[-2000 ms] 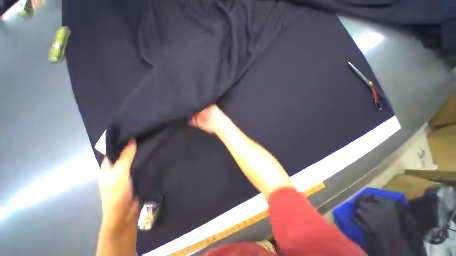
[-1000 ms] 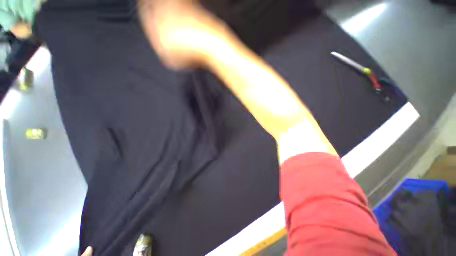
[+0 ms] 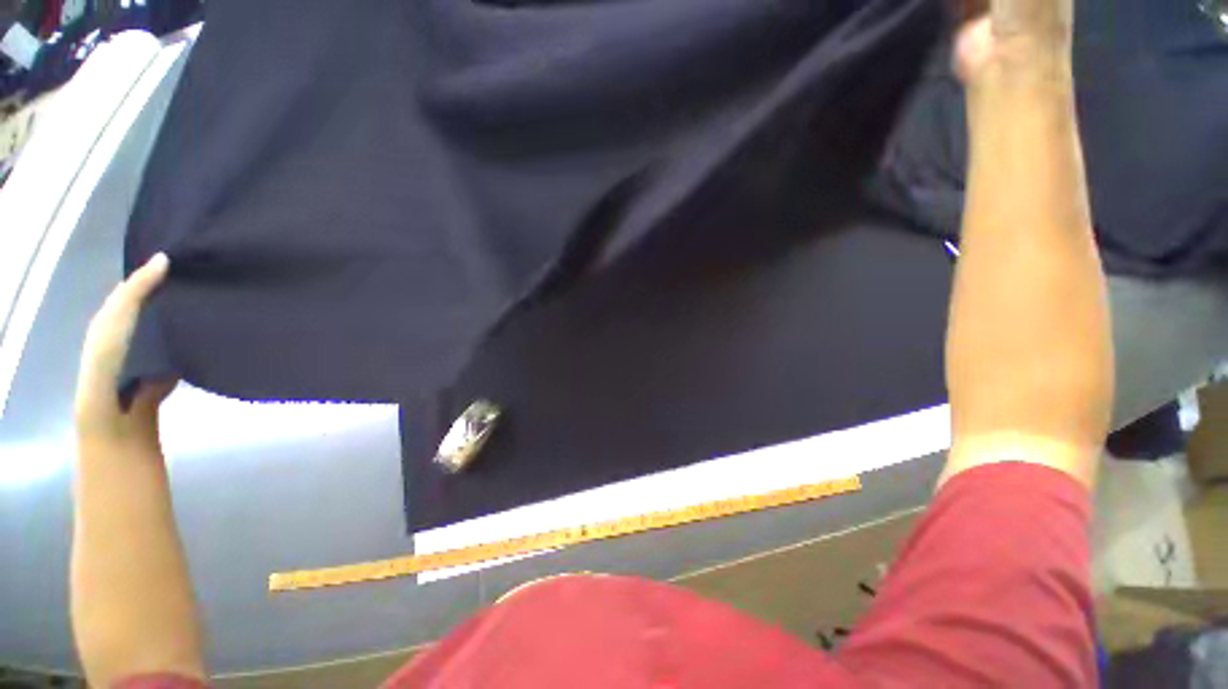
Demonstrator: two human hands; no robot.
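Note:
Dark navy-black fabric (image 3: 323, 175) is held up and stretched between my two hands, over a flat dark layer (image 3: 700, 377) on the table. My left hand (image 3: 128, 337) grips its left edge, thumb on top. My right hand (image 3: 1010, 41) is at the top right, at the raised fabric's edge; its fingers are partly cut off and hidden. A pale wrapped weight (image 3: 467, 436) lies on the flat layer. A white paper strip (image 3: 754, 455) shows along the near edge, with a wooden yardstick (image 3: 579, 533) lying over part of it.
The grey table (image 3: 296, 471) shows at left and front. More dark cloth (image 3: 1145, 135) lies at the upper right. A small bright tip beside my right forearm may be the shears. Cardboard boxes (image 3: 1185, 525) stand at the lower right.
My left hand has lifted the fabric's corner at the left. My right arm has swung to the far right, spreading the cloth. The shears are now almost wholly hidden.

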